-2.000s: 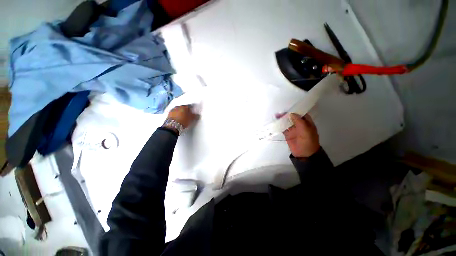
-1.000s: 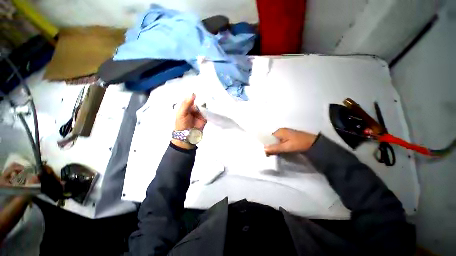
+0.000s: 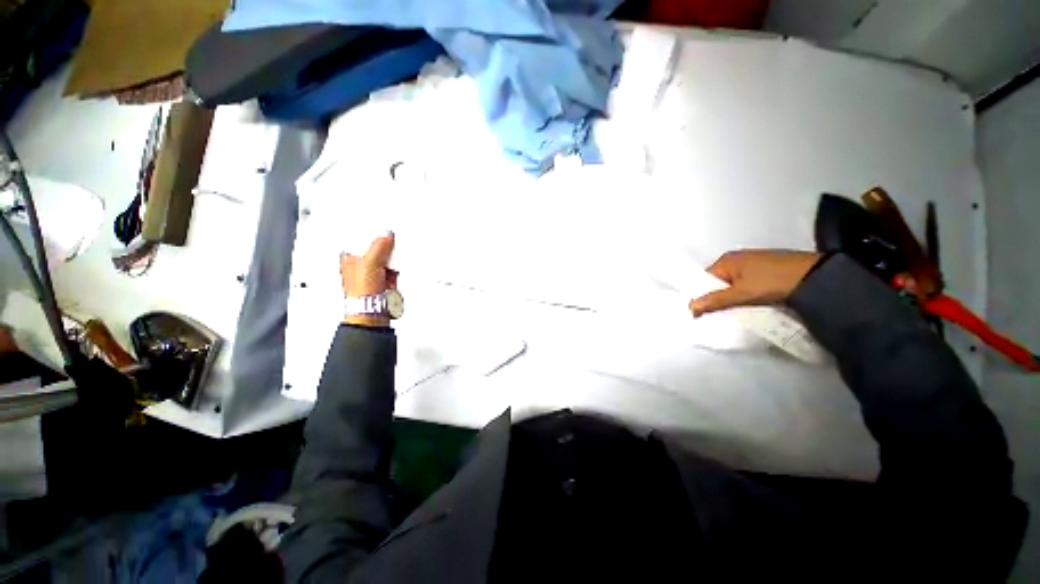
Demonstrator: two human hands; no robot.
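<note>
A white cloth piece (image 3: 673,274) lies on the white-covered table, its outline mostly lost in glare. My right hand (image 3: 753,280) pinches its edge at right of centre. My left hand (image 3: 371,272), with a wristwatch, is low over the table at left, fingers curled; glare hides whether it holds the cloth. A thin dark line runs between the hands. A pale strip with faint marks (image 3: 787,333) shows beneath my right wrist. A small angular white piece (image 3: 488,358) lies near the front edge.
An iron (image 3: 850,234) with a red-sleeved cable and scissors (image 3: 933,234) are at right. Light-blue cloth (image 3: 530,91) and dark-blue cloth (image 3: 342,74) are piled at the far edge. A second iron (image 3: 177,356) and part of a person's hand (image 3: 9,340) are at far left.
My hands have moved farther apart, the left one leftward and the right one rightward with the white cloth. The view has tilted down, so the iron and scissors sit farther right.
</note>
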